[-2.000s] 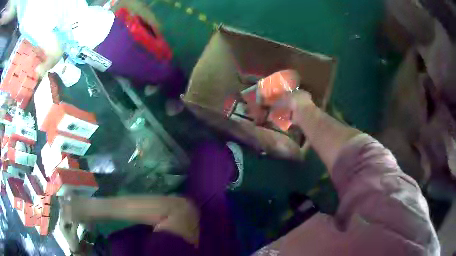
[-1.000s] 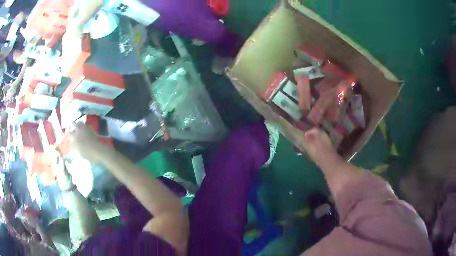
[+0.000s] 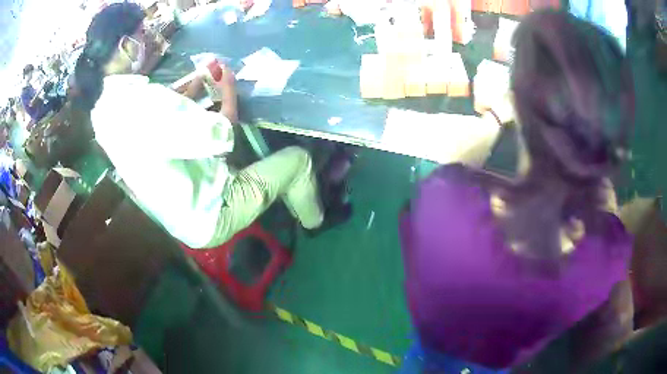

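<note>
Neither of my hands is in view. Nearest in front are a person in purple (image 3: 505,270), seen from behind, and a dark green table (image 3: 322,98). Orange and white product boxes (image 3: 413,77) stand in a row on the table, pale with glare. A whitish flat stack (image 3: 420,133) lies at the table's near edge beside the person in purple. White flat pieces (image 3: 269,71) lie further left. A person in white (image 3: 164,153) sits at the left and holds a small red-orange thing (image 3: 215,71) in the hands.
The person in white sits on a red stool (image 3: 252,292). Brown cartons (image 3: 102,226) stand behind them at the left, with a crumpled yellow bag (image 3: 62,321) below. A yellow-striped line (image 3: 329,336) crosses the green floor. Part of something brown (image 3: 647,234) shows at the right.
The view has swung away from the open carton of orange boxes. My pink-sleeved arm and hand have left the picture. The person in white and the red stool have come into view.
</note>
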